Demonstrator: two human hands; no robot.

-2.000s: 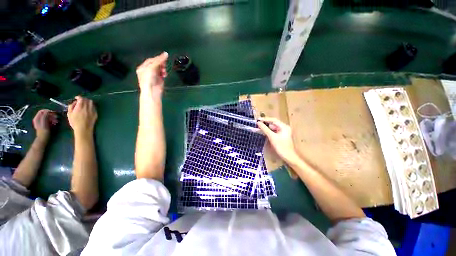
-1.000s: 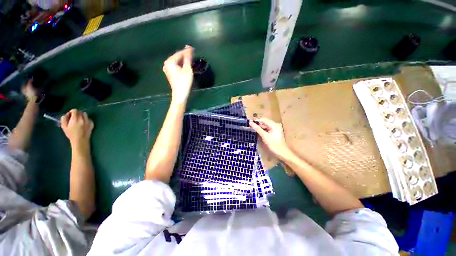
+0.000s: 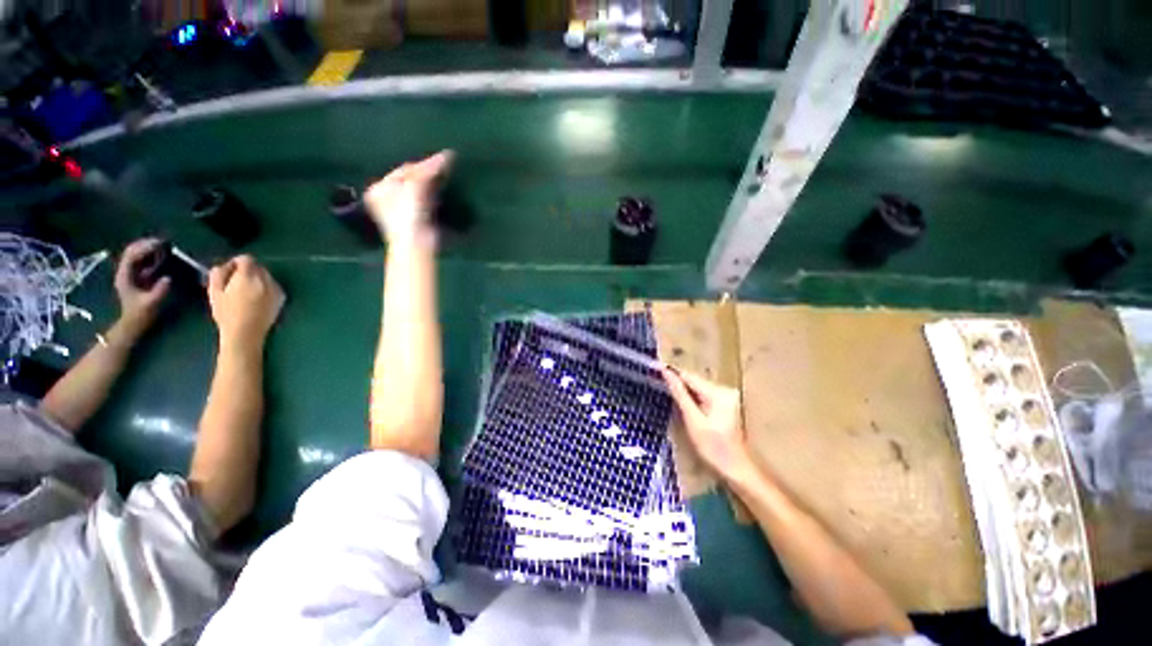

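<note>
My right hand (image 3: 708, 414) pinches the top right corner of a dark gridded sheet (image 3: 575, 416), which lies tilted on a stack of similar sheets (image 3: 486, 536). A pale, glossy strip runs along the sheet's top edge. My left hand (image 3: 411, 199) is raised over the belt, fingertips together and blurred; I cannot tell whether a small piece is in them. A black cylindrical housing (image 3: 633, 232) stands upright on the belt to the right of my left hand. Another dark shape behind my left hand is partly hidden and blurred.
More black housings (image 3: 887, 230) stand along the green belt (image 3: 531, 152). A white post (image 3: 802, 145) rises beyond the cardboard (image 3: 834, 429). White strips with tan circles (image 3: 1021, 473) lie at right. A neighbour's hands (image 3: 244, 297) work at left near white cables (image 3: 44, 297).
The view has shifted, and the belt housings have changed position. My left hand remains raised over the belt, now blurred. My right hand still holds the sheet's corner.
</note>
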